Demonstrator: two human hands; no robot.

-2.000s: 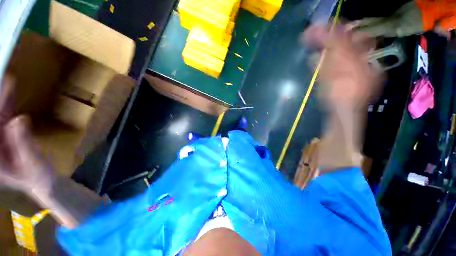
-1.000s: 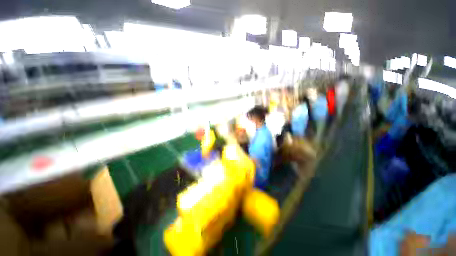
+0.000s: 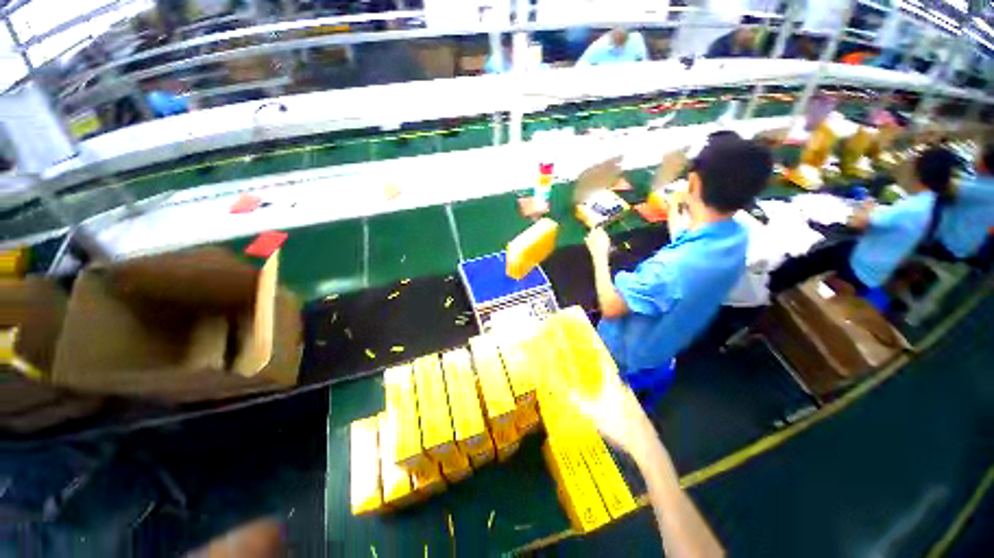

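Observation:
Yellow product boxes [image 3: 463, 403] stand in a packed row on the green side table [image 3: 360, 403], some stacked higher than others. Two boxes [image 3: 589, 480] lie at the right end. My right hand [image 3: 616, 409] is on the upper yellow boxes at the right end; glare and blur hide its fingers, so its grip cannot be told. My left hand [image 3: 245, 540] is a blur at the bottom edge, mostly cut off, below the black belt. A large brown shipping carton [image 3: 153, 327] stands open at the left.
A white scale with a blue top [image 3: 501, 281] bears one yellow box [image 3: 532, 249]. A person in a blue smock [image 3: 687, 283] sits just right of it. Red cards [image 3: 266, 243] lie behind the carton. Yellow scraps dot the black belt [image 3: 382, 316]. A brown carton [image 3: 839, 332] stands at the right.
The view has risen from my smock and the floor, swept along the aisle, and turned to the bench. My right hand has come onto the yellow boxes; my left hand is away from the carton.

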